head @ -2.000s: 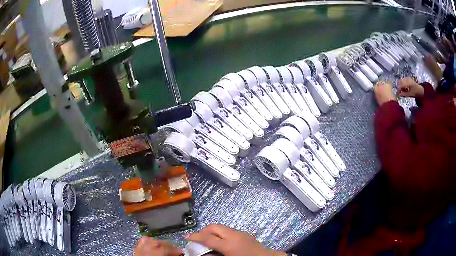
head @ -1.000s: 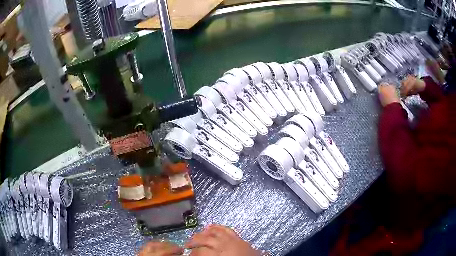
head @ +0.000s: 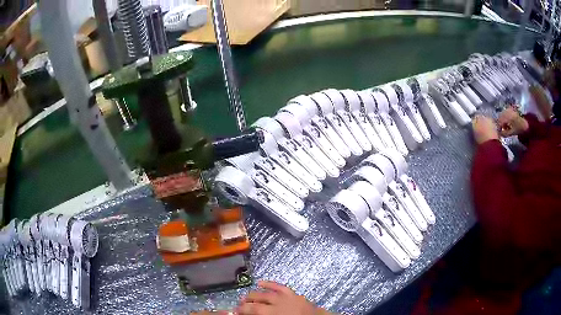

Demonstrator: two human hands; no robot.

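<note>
My right hand [head: 278, 301] is at the bottom edge, just below the press base, cut off by the frame. Only a sliver of my left hand [head: 212, 312] shows beside it. Whatever the fingers hold is hidden below the edge. In front stands the green press [head: 161, 117], with its orange fixture [head: 206, 245] and two pale pads holding no fan. The dark reddish-faced ram [head: 178, 183] is above the fixture. White handheld fans [head: 274, 209] lie in a long overlapping row right of the press. A smaller fan group [head: 384, 243] lies nearer me.
Another fan group [head: 46, 258] stands at far left on the silvery bench cover [head: 138, 264]. A shiny press rod [head: 229, 67] rises behind the press. The green conveyor [head: 320, 58] runs behind the bench. A coworker's dark red sleeve [head: 501, 178] is at right, near more fans [head: 480, 83].
The view has shifted, so the press and fans appear lower and further right. My hands have sunk toward the bottom edge. The white piece between my fingers two seconds ago is now out of sight.
</note>
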